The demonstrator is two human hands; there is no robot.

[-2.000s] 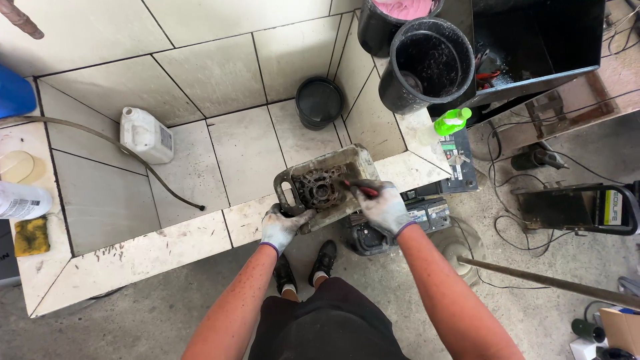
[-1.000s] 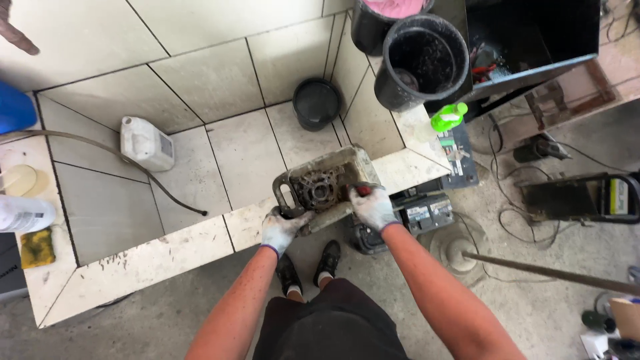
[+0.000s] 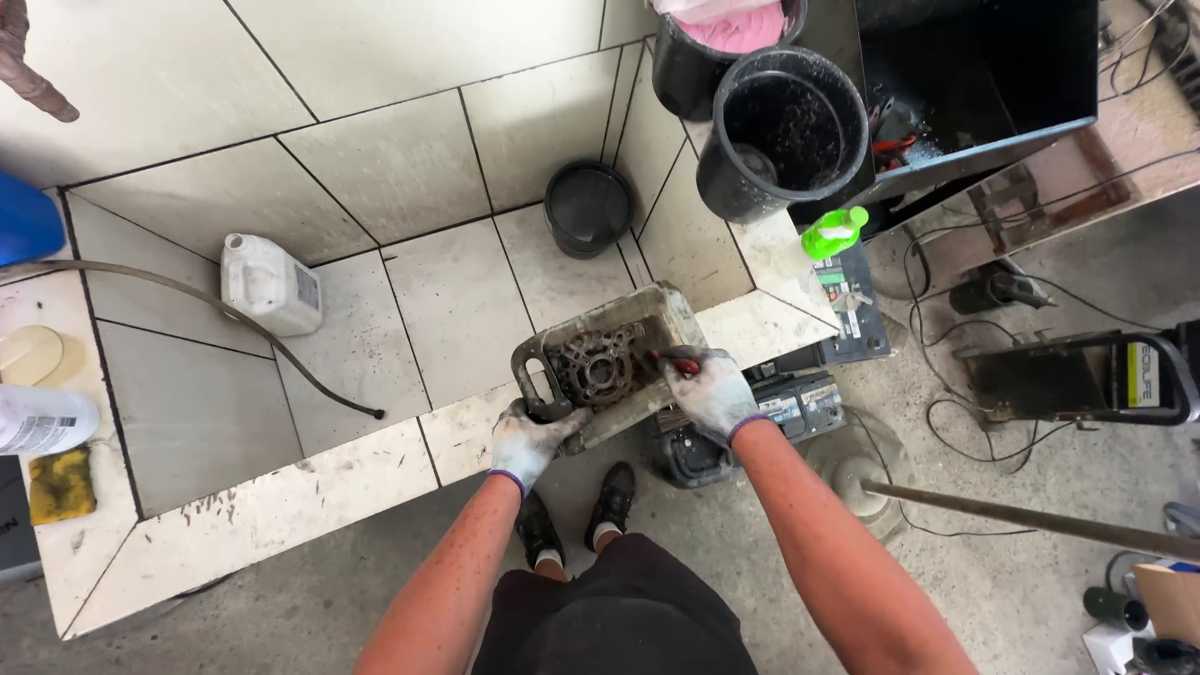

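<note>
A dirty plastic container with a cut-open side (image 3: 682,323) rests on the front ledge of the tiled basin, tilted and partly past its edge. Inside it lies a greasy metal part with a round central opening (image 3: 600,373). My left hand (image 3: 532,441), in a stained white glove, grips the container's near left corner beside its handle. Over the container's right side, my gloved right hand (image 3: 708,389) is closed around a tool with a red handle (image 3: 682,365). The tool's working end is hard to make out against the dark interior.
The tiled basin (image 3: 450,309) holds a white jerrycan (image 3: 272,286), a hose (image 3: 309,361) and a black bucket (image 3: 589,208). Black buckets (image 3: 787,131) and a green bottle (image 3: 833,232) stand on its right ledge. Car batteries (image 3: 797,408), cables and a pole (image 3: 1022,520) are at the right.
My right hand has shifted along the container's right side, with the red-handled tool still in it. My left hand keeps its hold on the container.
</note>
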